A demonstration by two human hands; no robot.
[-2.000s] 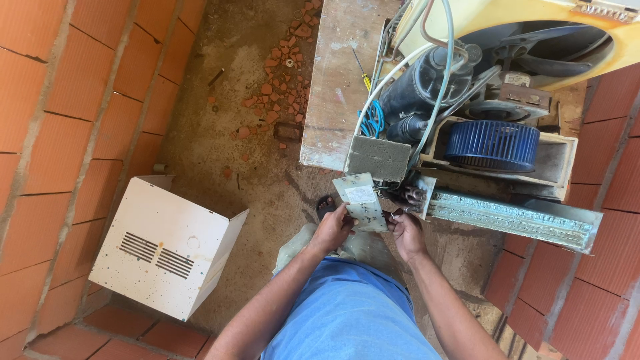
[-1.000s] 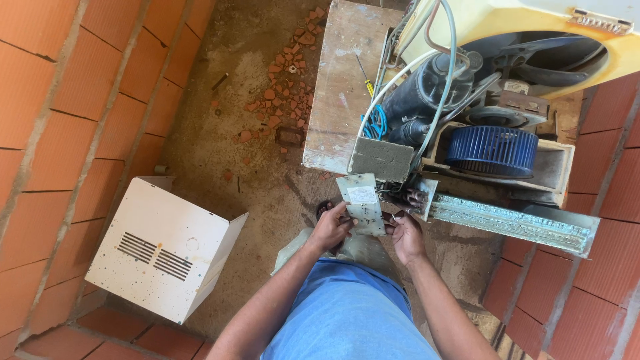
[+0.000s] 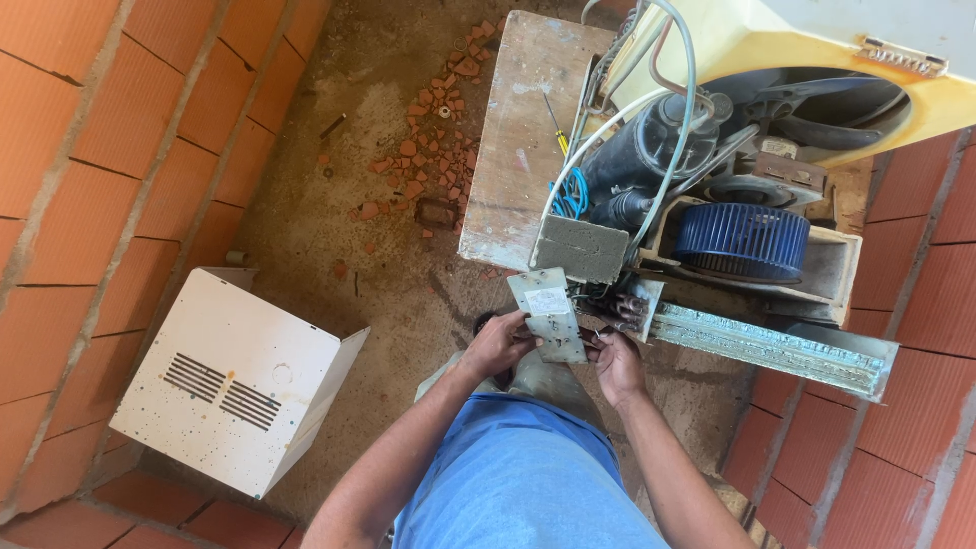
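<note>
A metal plate (image 3: pixel 559 332) with a paper label and small holes is gripped at its left edge by my left hand (image 3: pixel 497 345). Just right of the plate, my right hand (image 3: pixel 616 364) pinches a small piece too tiny to identify. Wires run behind the plate toward an opened air conditioner. Above the plate is a grey foam-like block (image 3: pixel 581 248). The finned coil (image 3: pixel 770 347) reaches to the right, with dark pipe ends at its near end. Beyond it are a blue blower wheel (image 3: pixel 742 242) and a black compressor (image 3: pixel 648 145).
A wooden board (image 3: pixel 526 114) under the unit carries a yellow-handled screwdriver (image 3: pixel 562 142) and a blue cable coil (image 3: pixel 570 194). On the floor lie broken brick pieces (image 3: pixel 427 152) and a white vented metal cover (image 3: pixel 229 381). Brick walls (image 3: pixel 99 213) stand on both sides.
</note>
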